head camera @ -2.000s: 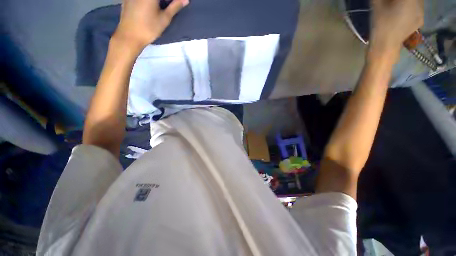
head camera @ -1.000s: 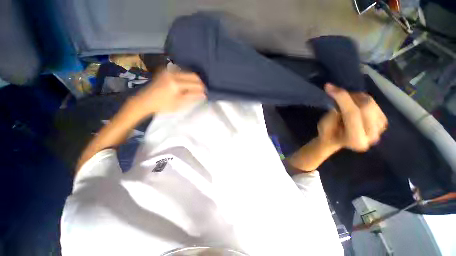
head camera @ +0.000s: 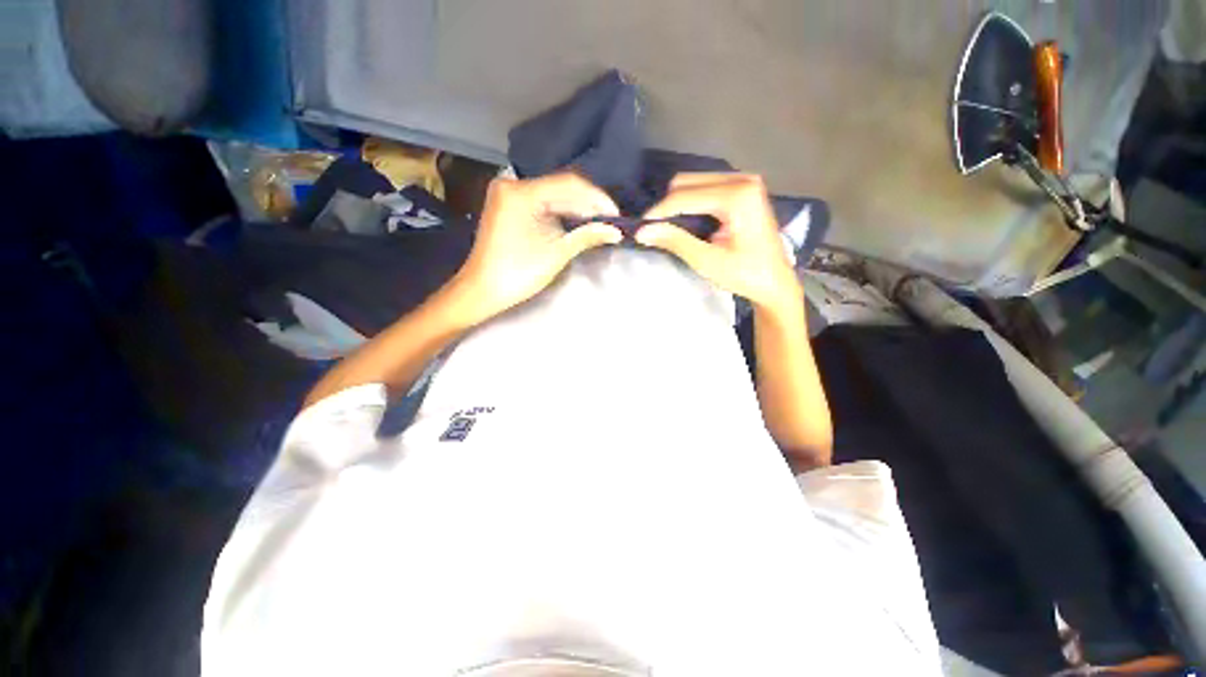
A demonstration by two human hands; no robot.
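Observation:
My left hand point(head camera: 536, 245) and my right hand point(head camera: 727, 238) meet at the table's near edge, in front of my chest. Both pinch an edge of the dark garment panel point(head camera: 585, 139) between thumb and fingers, with the fingertips almost touching. Part of the dark cloth lies bunched on the table beyond my hands. A bit of pale cloth shows to the right of my right hand. The steam iron point(head camera: 997, 99) rests on the table at the upper right, its orange-brown handle untouched.
The grey ironing table point(head camera: 794, 79) spans the top, with a padded grey roll point(head camera: 136, 60) and blue edge at the left. Cloth scraps point(head camera: 377, 192) lie below it at left. A pale pipe point(head camera: 1124, 489) runs down the right, beside dark cloth.
The iron has been let go and stands at the upper right. The garment has been lifted from its flat position and drawn towards me. My hands have come together on its edge.

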